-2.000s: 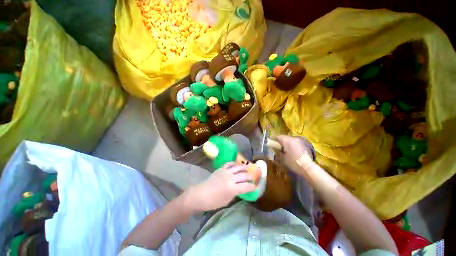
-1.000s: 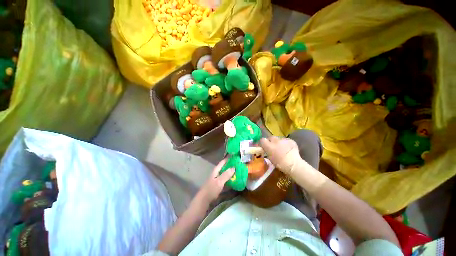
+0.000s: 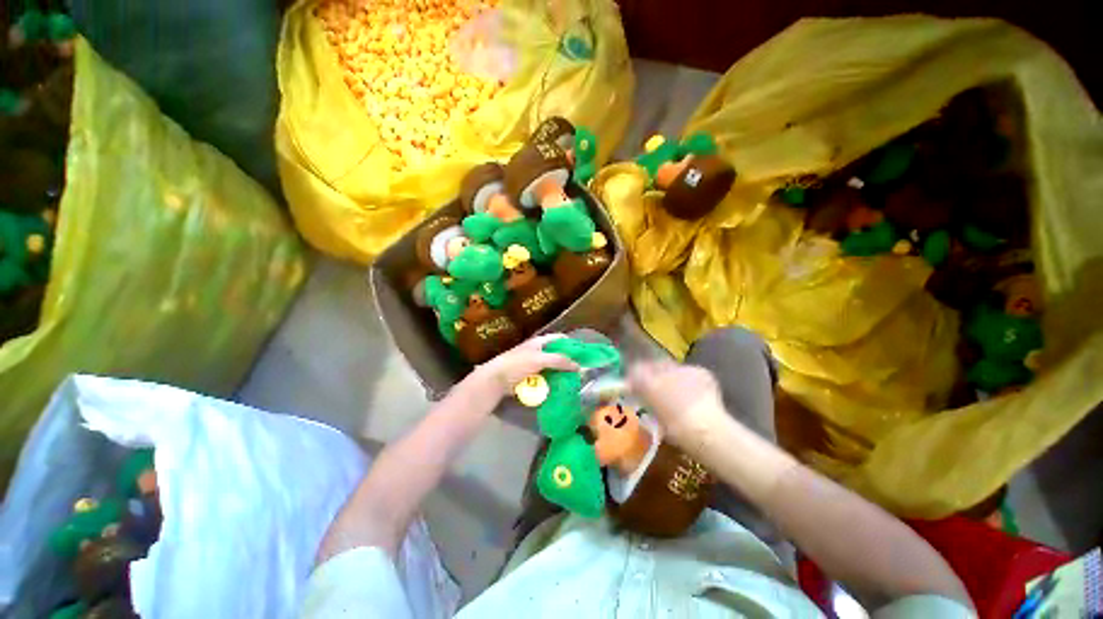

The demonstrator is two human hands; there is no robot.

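A potted-plant plush toy [image 3: 624, 438] lies over my lap, green leaves to the left and up, smiling orange stem in the middle, brown pot [image 3: 668, 490] with gold lettering at the lower right. My left hand [image 3: 530, 360] holds the top leaf [image 3: 583, 352] of the toy. My right hand [image 3: 673, 393] is closed just above the toy's face and is blurred. The small grey head of the hand tool [image 3: 602, 387] shows faintly against the leaves at its fingers; its handle is hidden in the hand.
An open carton [image 3: 411, 345] of plush toys stands ahead. A yellow sack of small pieces [image 3: 296, 157] is behind it. Another plush [image 3: 694, 184] lies on the large yellow sack [image 3: 835, 351] at right. A white sack [image 3: 260, 508] and yellow-green sack [image 3: 182, 242] are left, a red bag [image 3: 986, 562] low right.
My left hand has moved up from the lower leaves to the top leaf. The toy's face has turned more towards the camera. My right hand has moved slightly down, still by the leaves.
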